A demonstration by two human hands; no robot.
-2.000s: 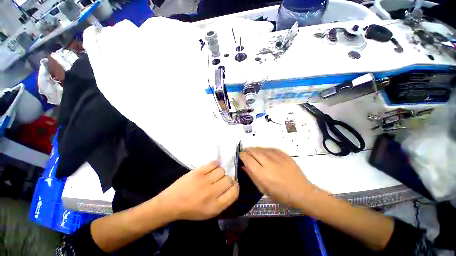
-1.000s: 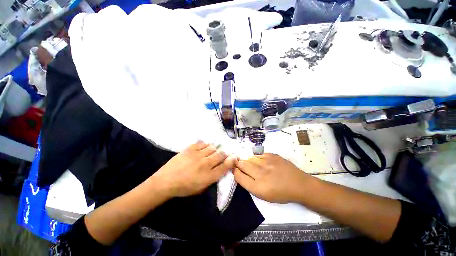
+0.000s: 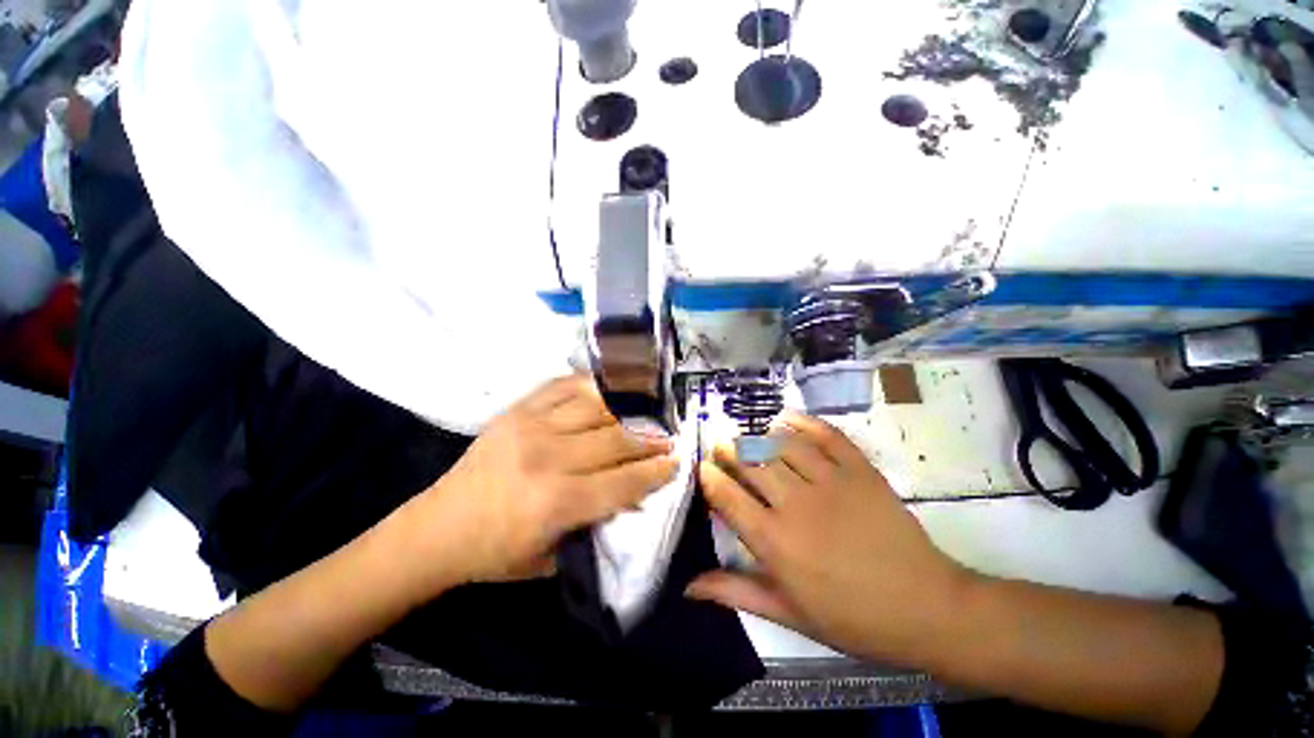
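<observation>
The white garment part (image 3: pixel 332 274) lies left of the sewing machine head (image 3: pixel 850 173). The black garment piece (image 3: pixel 346 461) spreads below it and over the table's front edge. A folded white strip (image 3: pixel 637 545) lies on the black cloth between my hands. My left hand (image 3: pixel 541 483) grips the cloth just left of the presser foot area, fingertips beside the metal guard. My right hand (image 3: pixel 821 526) lies on the right side, its fingertips at the cloth edge near the tension dial (image 3: pixel 833 339); whether it pinches the cloth is unclear. The needle is hidden behind the guard.
Black scissors (image 3: pixel 1078 433) lie right of my right hand. A dark flat rectangle (image 3: pixel 1225 505) lies further right. A measuring tape (image 3: pixel 850 683) runs along the front edge. A blue crate (image 3: pixel 79 606) stands at lower left. A small tan rectangle (image 3: pixel 901 384) sits on the machine bed.
The view has moved closer to the machine head. My hands have moved with the cloth up to the needle area. My right fingers have spread from a closed pinch beside my left hand.
</observation>
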